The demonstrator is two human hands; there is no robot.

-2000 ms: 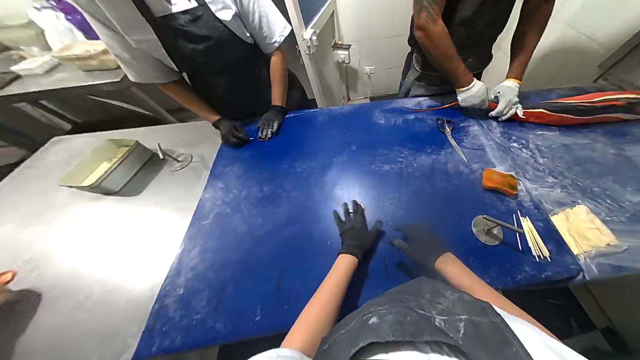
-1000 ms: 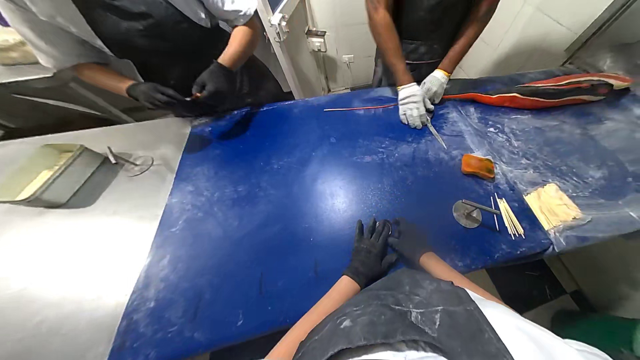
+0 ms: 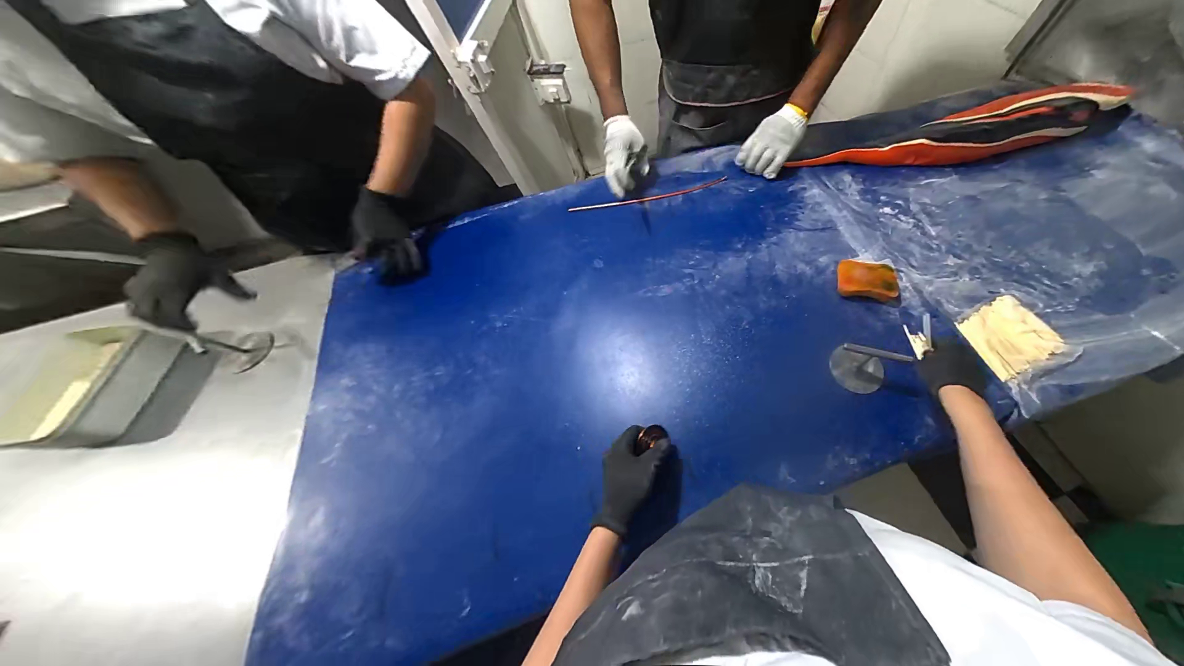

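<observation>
My left hand, in a black glove, is closed around a small dark round piece with orange-brown streaks near the front edge of the blue work surface. At the right, my right hand, also black-gloved, has its fingers on the thin pale sticks; the glove hides most of them. Just left of it lies a clear round disc with a grey handle. Beyond is an orange block. A pile of pale strips sits right of my right hand.
Across the table, a co-worker's white-gloved hands are by a thin red strand and a long black, red and white striped roll. At left, another co-worker's black glove holds a handled tool over the metal table, near a grey tray.
My hands have come apart: the right one has moved right to the pale sticks. The co-worker at left has reached for the handled tool. The white-gloved hands have separated.
</observation>
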